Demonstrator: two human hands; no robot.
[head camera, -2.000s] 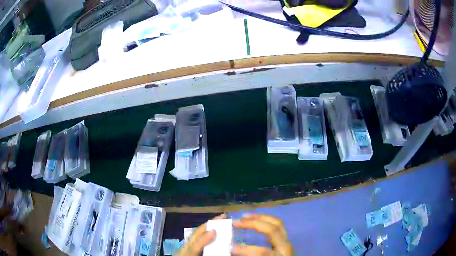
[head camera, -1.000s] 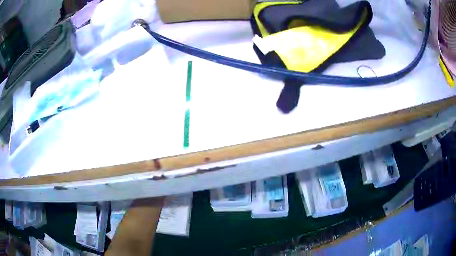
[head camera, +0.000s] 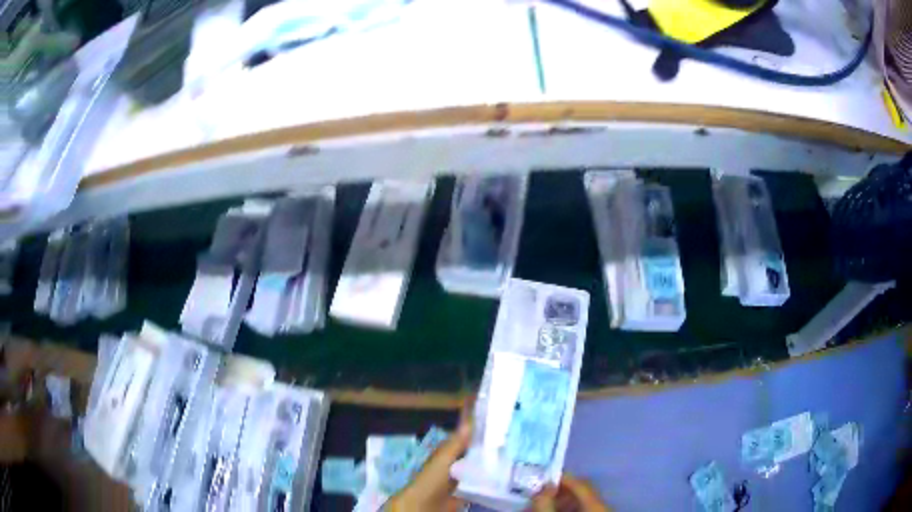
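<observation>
A long translucent plastic tray is held over the near edge of the belt, tilted slightly. It has a dark round fitting in its top recess, and a white slip and a light blue sachet lie in it. My left hand grips the tray's lower left side. My right hand is at its lower right corner, cut off by the bottom edge of the picture. Several more blue sachets lie on the dark patch left of the tray.
Filled trays and a white carton lie on the green belt. More trays stand grouped at lower left. Sachets lie on the blue mat. A wood-edged white shelf runs above; a dark basket-like object is at right.
The view has tilted back down from the shelf. One arm reached over the belt; now both hands hold a filled tray. Two seconds ago they held a small white item. The belt's trays are differently placed.
</observation>
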